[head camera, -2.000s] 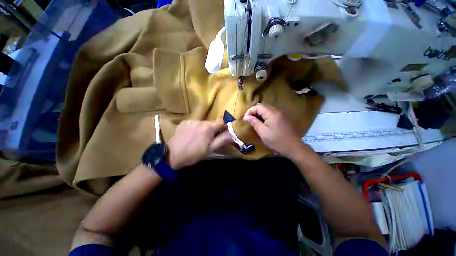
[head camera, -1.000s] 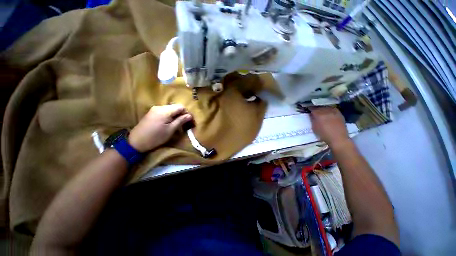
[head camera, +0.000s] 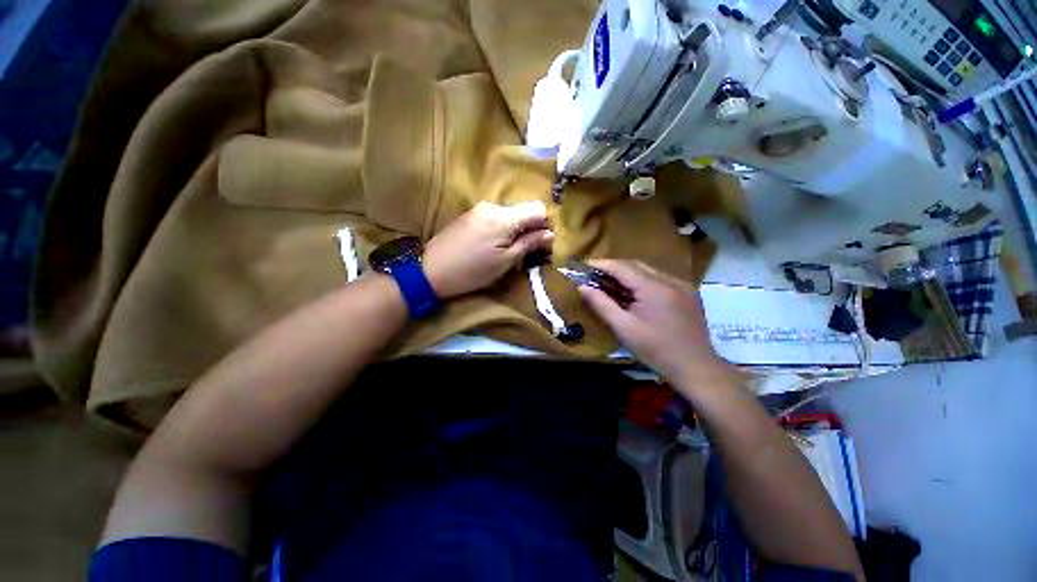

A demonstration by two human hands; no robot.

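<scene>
The camel-brown coat (head camera: 307, 262) lies over the machine bed and under the machine's left end. A white toggle cord (head camera: 546, 298) with a dark toggle button (head camera: 570, 332) lies on it, running down from a black patch (head camera: 534, 259). My left hand (head camera: 489, 244) has its fingertips closed at the patch and partly covers it. My right hand (head camera: 654, 313) holds small dark thread snips (head camera: 600, 282), their silvery tip pointing left towards the patch. Another white cord (head camera: 348, 252) shows beside my left wrist.
The white machine head (head camera: 671, 91) stands above and right of my hands, with its needle area (head camera: 560, 188) just above my left fingertips. Black scraps (head camera: 887, 313) lie right on the bed. A ruler scale runs along the front edge. A tray with white cords sits below right.
My right hand has come back from the right by the machine pillar, now with the snips in it. My left hand stays at the patch. The view has swung back left.
</scene>
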